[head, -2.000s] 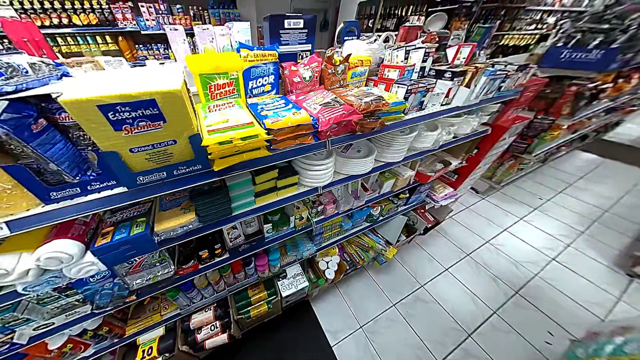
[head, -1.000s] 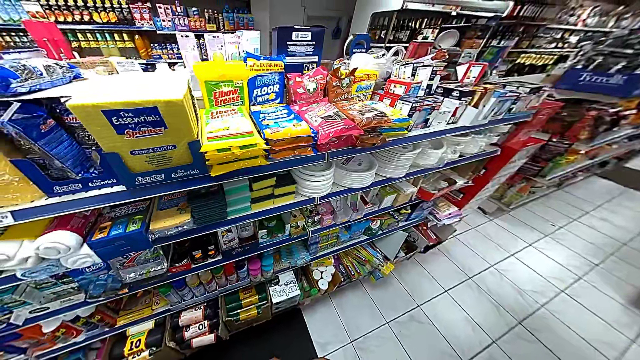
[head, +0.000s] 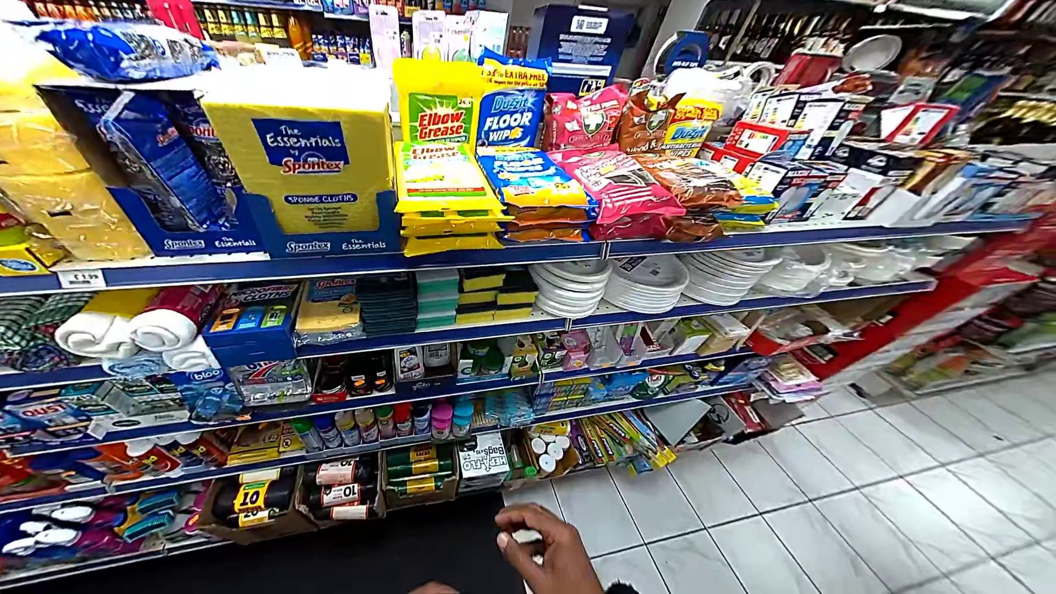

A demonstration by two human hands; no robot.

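Note:
My right hand (head: 551,551) is at the bottom centre, its fingers curled toward the thumb, above the floor and beside the edge of a black mat (head: 388,549). A white patch shows between the fingers; whether it is a held thing or floor tile cannot be told. Only a sliver of my left hand (head: 433,587) shows at the bottom edge, so its fingers are hidden. Neither hand touches the shelves. Nearest are a box of bags (head: 483,462), boxed black rolls (head: 338,487) and white-ended rolls (head: 548,452) on the lowest level.
Shelving (head: 330,268) runs across the view. Its top holds yellow sponge cloths (head: 309,165), Elbow Grease wipes (head: 445,177) and floor wipes (head: 532,177). Below are stacked white plates (head: 569,289), scourers (head: 495,297) and spray cans (head: 404,421). White floor tiles (head: 742,511) lie at the right.
My right hand has come into view at the bottom, with a sliver of my left hand beside it. The shelf goods look unchanged.

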